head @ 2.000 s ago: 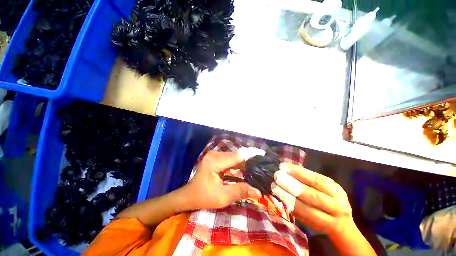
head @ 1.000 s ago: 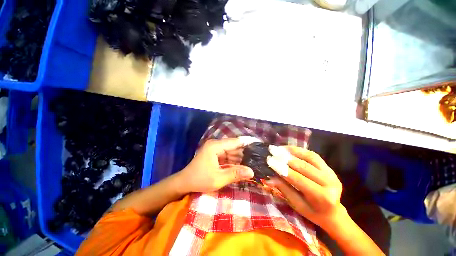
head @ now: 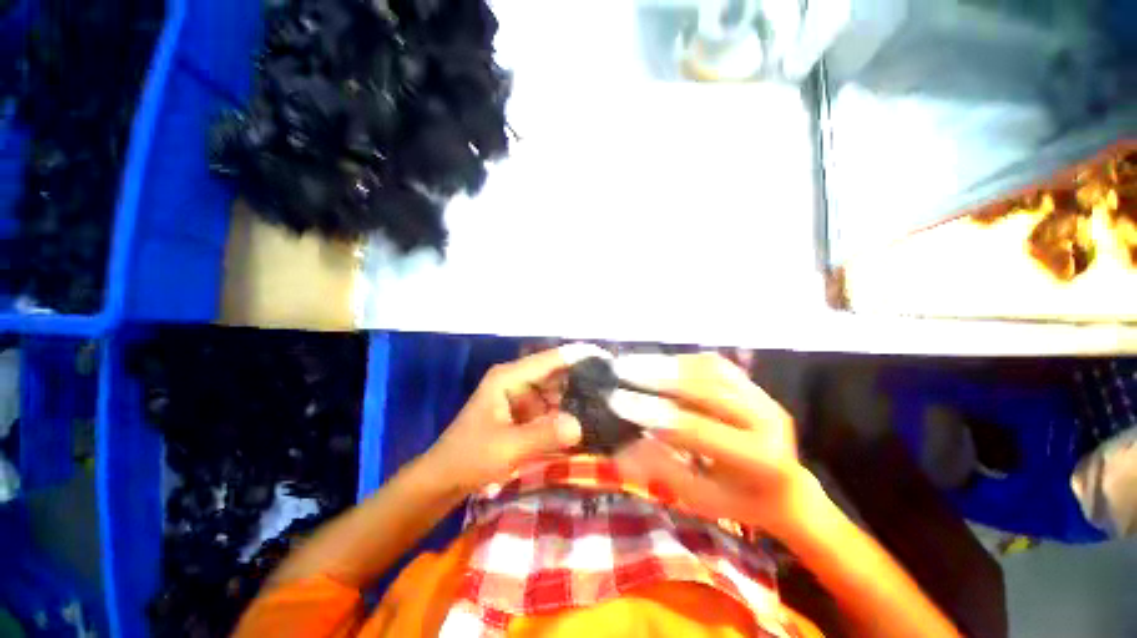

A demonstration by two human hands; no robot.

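Note:
A small black flower head [head: 596, 405] is held over the lap, just below the table's near edge. My left hand [head: 505, 424] grips it from the left, with fingers above and thumb below. My right hand [head: 717, 436] holds its right side with the fingertips. White caps or tape show on fingertips of both hands. The picture is blurred, so petal detail does not show. The fingers hide parts of the flower head.
A pile of black flower heads [head: 374, 112] lies on the white table's [head: 648, 212] left end. Blue crates [head: 374, 411] with black pieces stand left. Gold pieces [head: 1072, 231] lie right beside a grey panel. A tape roll [head: 723, 56] is at the far edge. A person's sleeve [head: 1110, 486] shows right.
The view has shifted and turned slightly. Both hands still hold the black flower head. It appears closed in more tightly between the fingers than two seconds ago.

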